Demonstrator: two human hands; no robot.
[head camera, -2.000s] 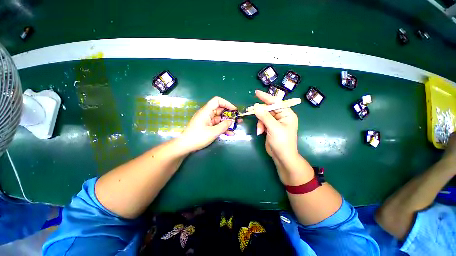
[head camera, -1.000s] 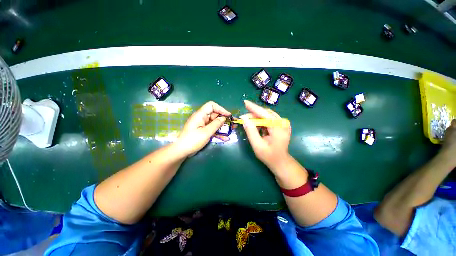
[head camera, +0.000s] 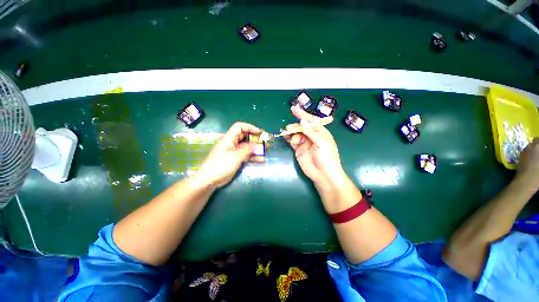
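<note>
My left hand (head camera: 227, 154) holds a small electronic unit (head camera: 259, 145) by its edges, partly hidden by the fingers; a white patch and an amber patch show on it. My right hand (head camera: 313, 144) holds yellow tweezers (head camera: 304, 126) like a pen. Their tip points left at the unit's right edge; I cannot tell if it touches. Amber tape pieces (head camera: 188, 153) lie in a grid on the green surface, left of my left hand and partly behind it.
Several black units lie beyond and right of my right hand, one (head camera: 191, 114) at left. A white fan (head camera: 54, 153) stands far left, beside a long amber tape strip (head camera: 121, 153). At right, another person's hand (head camera: 528, 162) reaches to a yellow tray (head camera: 499, 127). A white strip (head camera: 236, 79) crosses behind.
The unit is turned in my left hand, showing its white patch lower. The tweezers are tilted differently, with my right hand slightly further left. The view has shifted, and units beyond the strip appear further left.
</note>
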